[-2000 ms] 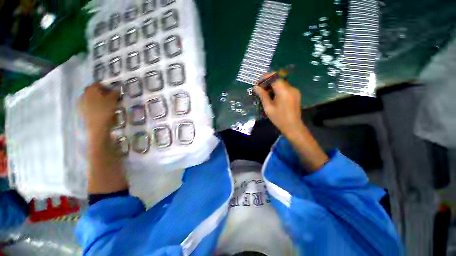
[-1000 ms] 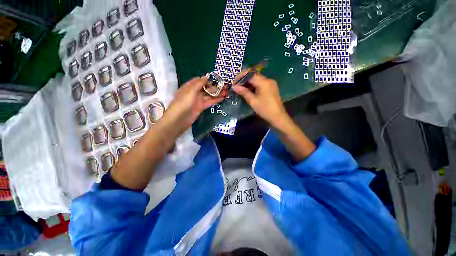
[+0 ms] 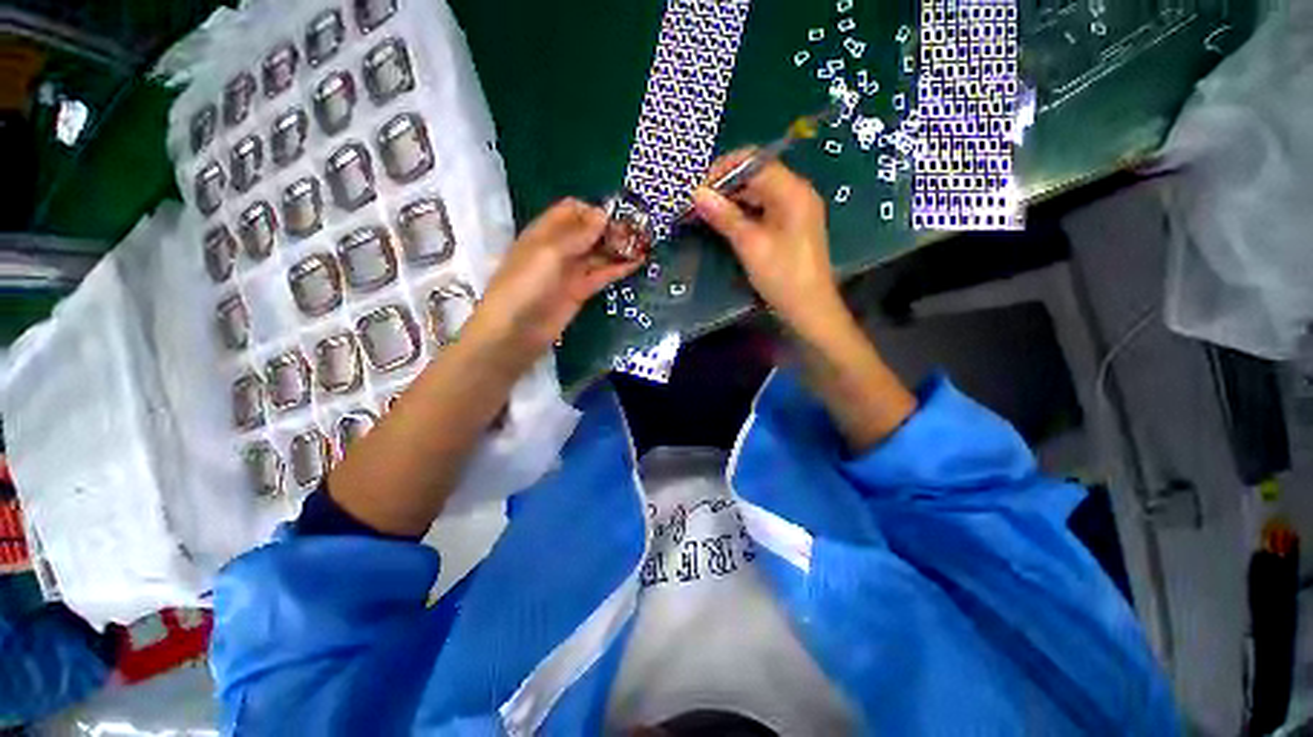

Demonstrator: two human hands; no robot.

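Note:
My left hand [image 3: 550, 274] holds a silvery rounded-square housing [image 3: 628, 233] at the lower end of a white-and-blue gridded adhesive strip [image 3: 688, 101]. My right hand [image 3: 773, 228] grips a slim pointed tool [image 3: 752, 170] with a yellowish part at its far end. The tool's near end points towards the housing and the strip's lower end; its tip is too small to tell whether it touches. To the left, a white-lined parts tray [image 3: 487, 187] holds rows of similar housings, with one spot in the rows bare. My left forearm hides part of the lower rows.
A second gridded strip [image 3: 968, 115] lies on the green bench [image 3: 569, 87] to the right. Tiny white frames are scattered between the strips and below the near one. White stacked liners [image 3: 108, 418] stand left of the tray. A translucent plastic bag [image 3: 1250, 216] hangs at the right edge.
My left hand has moved from the tray to the near strip and now holds a housing. Over the last second, my right hand has shifted slightly, and the tool is angled further up and right.

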